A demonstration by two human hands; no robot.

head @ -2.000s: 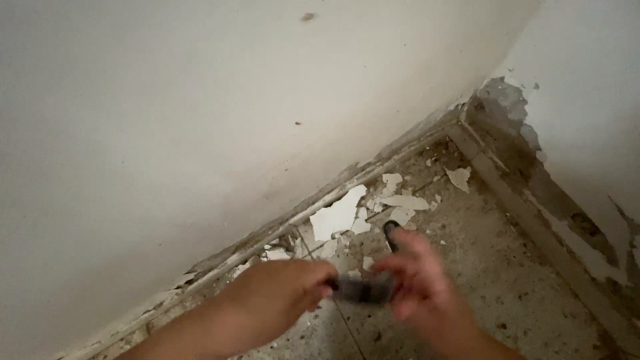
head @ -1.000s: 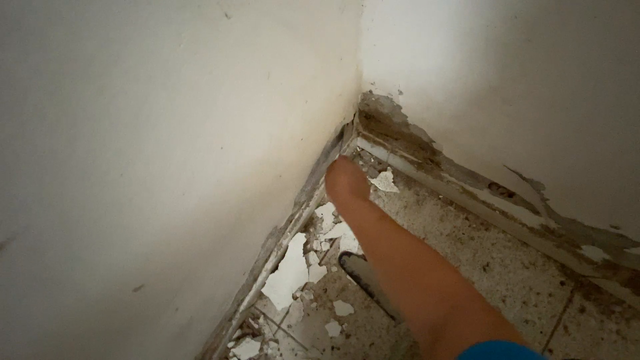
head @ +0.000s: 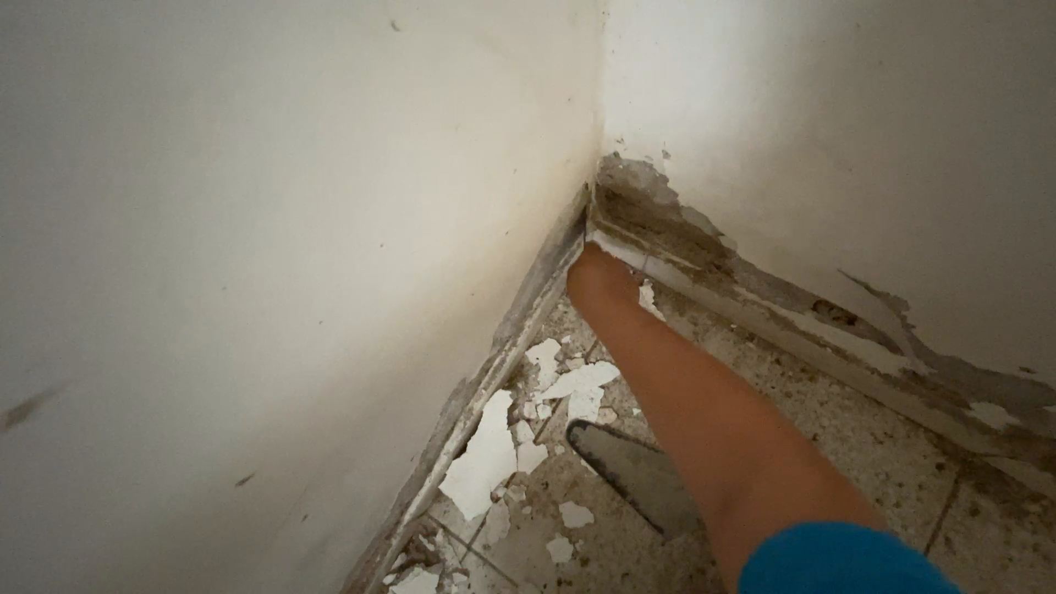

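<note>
My right hand [head: 606,276] is low in the corner where the two walls meet, against the skirting. Its fingers point away from the view, so whatever they hold or touch is hidden. The forearm comes in from the lower right, with a blue sleeve. Beneath the forearm lies a flat grey object [head: 635,474] with a rounded, dark-edged tip, perhaps a trowel blade; its other end is covered. White paint flakes [head: 483,458] lie along the left skirting [head: 487,384], nearest the wall. My left hand is out of view.
A smooth off-white wall [head: 330,206] fills the left side. On the right wall [head: 866,124], paint has peeled above the skirting [head: 792,338], baring brown and grey patches. Speckled, dirty floor tiles [head: 833,437] lie between the walls.
Two seconds ago both hands were together over the floor around a dark object. My right hand has since reached into the corner and my left has gone out of view. The view has turned.
</note>
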